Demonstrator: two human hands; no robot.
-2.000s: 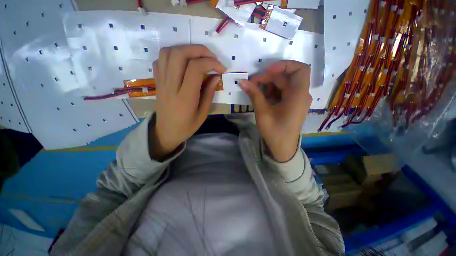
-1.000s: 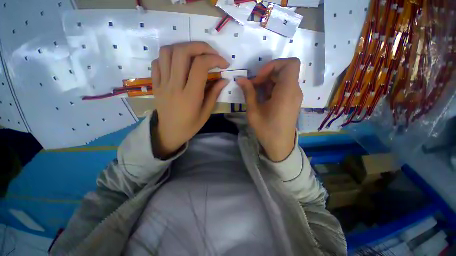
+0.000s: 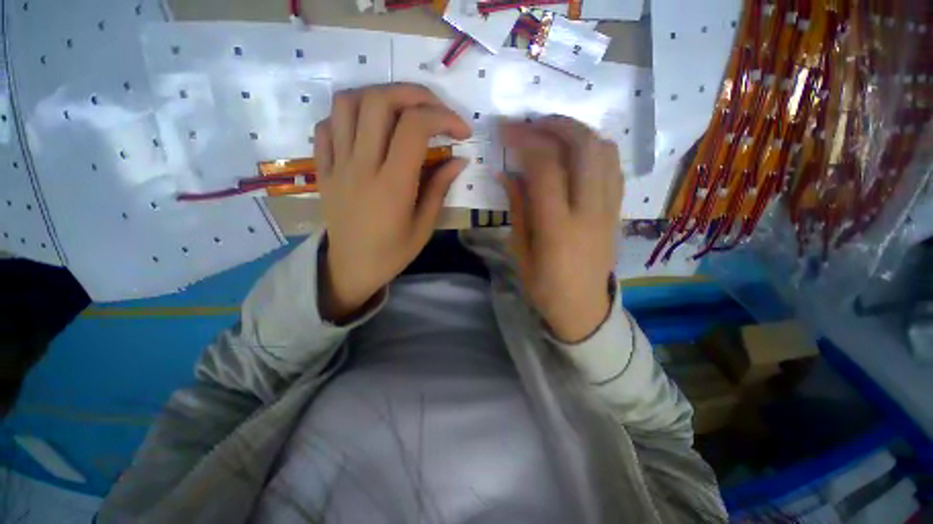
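My left hand [image 3: 379, 189] lies over an amber-orange strip [image 3: 289, 176], whose left end with red and dark wires shows past my knuckles. The strip's right end shows between my thumb and forefinger, next to a white pad [image 3: 479, 161] with a small dark square. My right hand [image 3: 565, 210] is blurred, just right of the pad, with its fingers curled; whether it touches or holds anything cannot be told. White adhesive sheets [image 3: 240, 94] with rows of dark squares lie under and around both hands.
A wide stock of orange units with red wires [image 3: 752, 113] lies at the right, partly in a clear plastic bag [image 3: 870, 194]. Labelled units [image 3: 573, 46] with wires lie beyond my hands. A blue frame [image 3: 818, 461] and a cardboard box [image 3: 780, 346] are below right.
My right hand's fingertips have moved off the pad's right edge and are blurred. My left hand stays over the orange strip. The whole view has shifted slightly.
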